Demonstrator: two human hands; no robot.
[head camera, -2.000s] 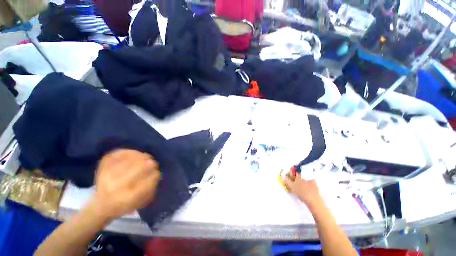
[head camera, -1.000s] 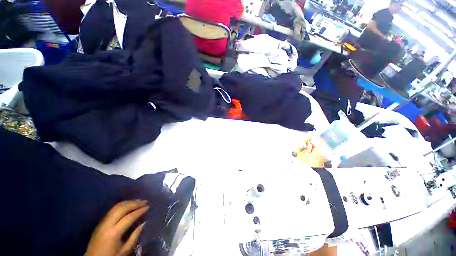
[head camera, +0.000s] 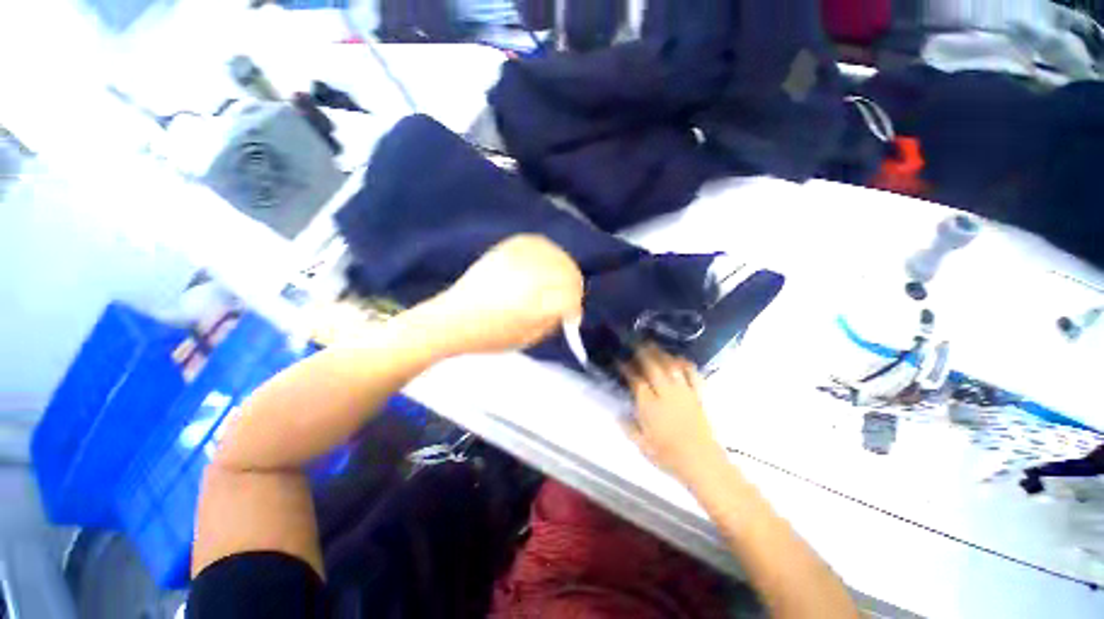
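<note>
A dark navy garment (head camera: 442, 218) lies on the white table at the left of the sewing machine (head camera: 956, 302). My left hand (head camera: 527, 290) is on its front edge, fingers curled and partly hidden; a narrow white strip hangs beside the fingers. My right hand (head camera: 663, 393) is at the garment's right part, with its fingertips on the dark cloth. A dark folded strip (head camera: 745, 317) sticks out to the right of the fingers. The two hands are close together but apart.
A heap of dark garments (head camera: 630, 121) lies behind, with white loops and an orange piece (head camera: 902, 166). A grey motor (head camera: 269, 163) stands at the left. Blue crates (head camera: 182, 441) stand below the table at the left. Red cloth (head camera: 593, 562) covers the lap.
The view has turned to the left. My right hand has moved from the machine side to the garment, next to my left hand. The yellow-and-red tool seen earlier at my right hand no longer shows.
</note>
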